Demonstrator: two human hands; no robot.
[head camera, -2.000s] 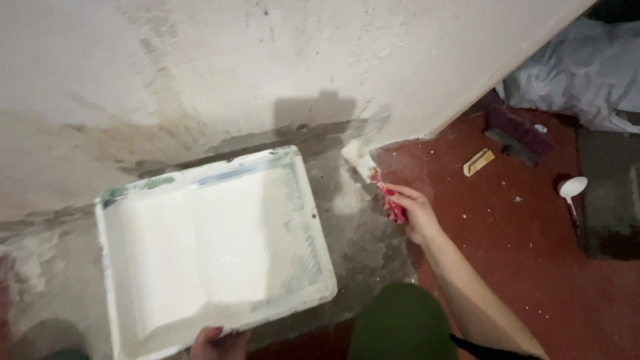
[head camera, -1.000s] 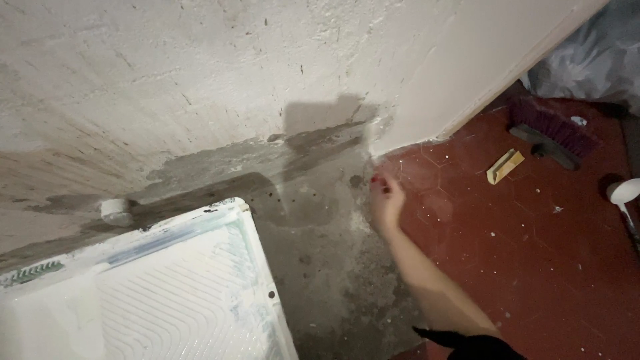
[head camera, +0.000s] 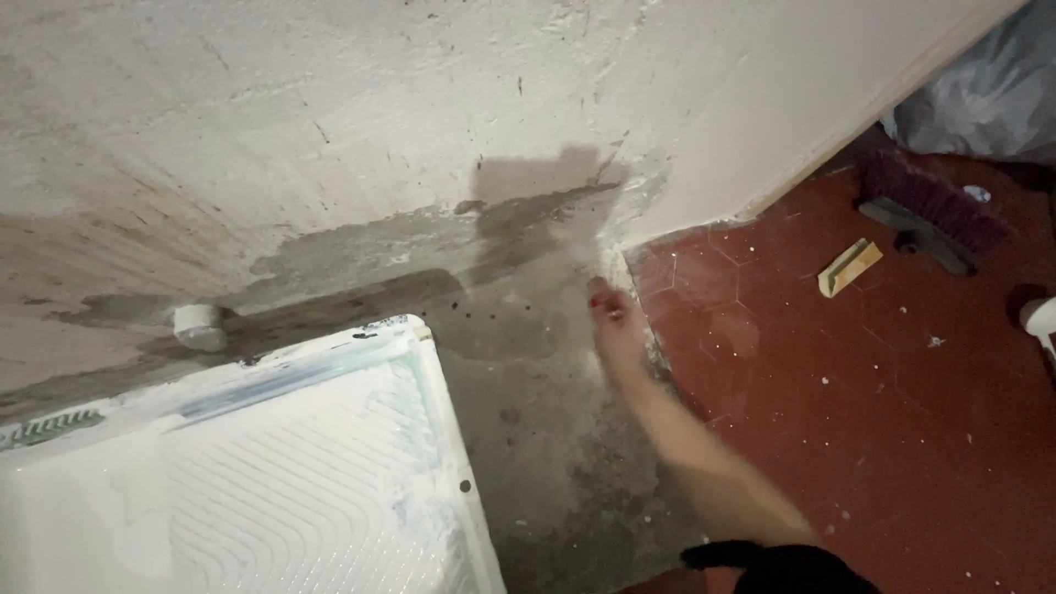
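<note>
My right hand is blurred, low by the wall's corner, over the seam between bare concrete and red tiles. Its fingers are closed around a paintbrush, of which only bits of the red handle show; the bristles cannot be made out. A white-coated paint tray with a ribbed slope fills the lower left, wet white paint on it. My left hand is out of view. Above rises a rough whitish wall, with bare grey patches along its foot.
A white pipe stub sticks out at the wall's foot behind the tray. On the red hexagonal tiles lie a yellowish block and a purple-bristled broom head. A grey plastic sheet and a white rounded object are at the right.
The tray now sits lower and further left in view, and my left hand at its edge has gone out of sight. The brush's pale bristles, plain two seconds ago, are no longer distinct.
</note>
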